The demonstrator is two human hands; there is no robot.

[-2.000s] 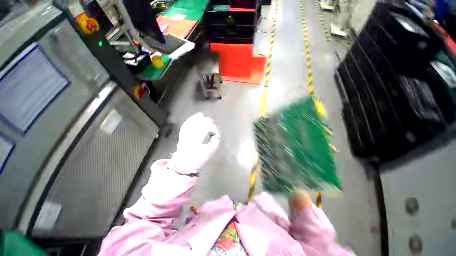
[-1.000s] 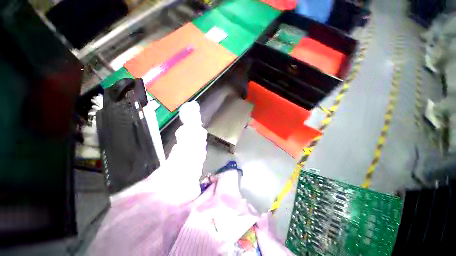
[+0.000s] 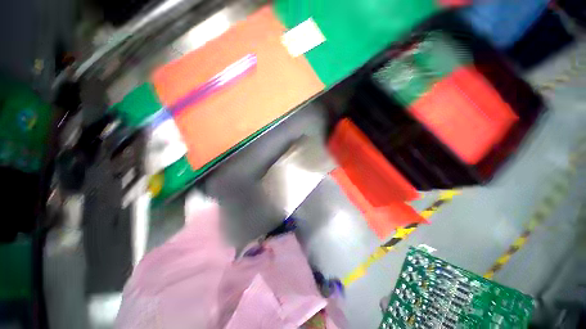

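Note:
A green circuit board (image 3: 459, 292) is held up above the floor at the lower right, cut off by the bottom edge, with rows of silvery joints facing me. My right hand (image 3: 385, 303) shows only as a small blurred patch at the board's left edge; the rest is hidden or out of the picture. My left arm is a pink sleeve at the lower left. My left hand (image 3: 200, 203) is a blurred white patch at the sleeve's end, so its fingers cannot be made out.
An orange-red mat (image 3: 257, 112) with a glossy purple strip (image 3: 221, 80) and a white paper (image 3: 304, 37) lie on the green bench (image 3: 360, 32). A black tote (image 3: 514, 148) holds a red sheet (image 3: 462, 115) and green boards. Another red sheet (image 3: 372, 183) hangs below. Yellow-black tape marks the floor.
The view has moved closer to the bench and tote. The left glove, clear before, is now mostly lost in blur. The board stays at the lower right, slightly lower.

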